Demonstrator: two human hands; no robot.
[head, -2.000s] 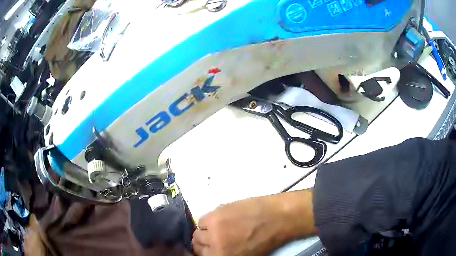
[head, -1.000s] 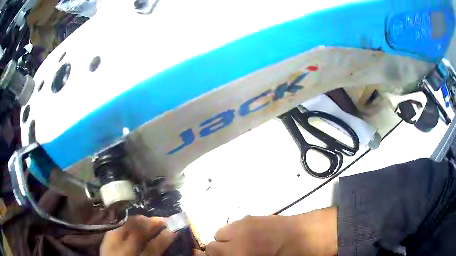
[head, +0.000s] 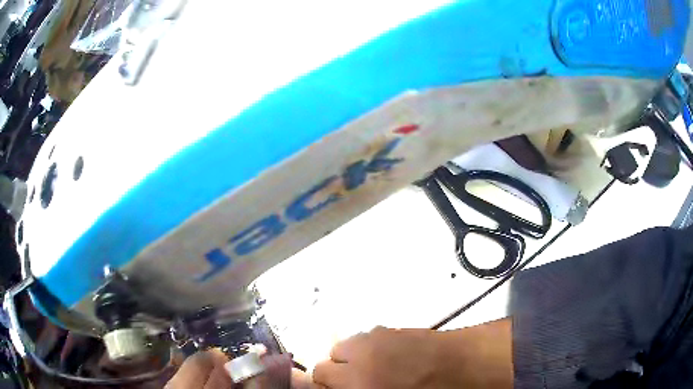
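Observation:
The white sewing machine head [head: 304, 190] with a blue stripe and "JACK" lettering fills much of the view. My left hand [head: 199, 372] is at its presser foot and needle area [head: 216, 334], cut off by the bottom edge and partly behind small machine parts. My right hand [head: 418, 358] lies on the white table just right of it, fingertips close to my left fingers. A narrow dark cloth edge [head: 275, 343] shows between the needle area and my hands. Dark brown cloth [head: 57, 342] shows at lower left. Whether either hand grips the cloth is hidden.
Black-handled scissors [head: 490, 220] lie under the machine arm, blades partly hidden, beside a white piece [head: 501, 167]. A round black disc [head: 662, 158] is farther right. A clear plastic bag [head: 106, 26] is behind the machine at upper left.
My left hand, not seen at the needle area two seconds ago, is there now. My right hand stays on the table close by. The view has shifted, so the machine head looks larger.

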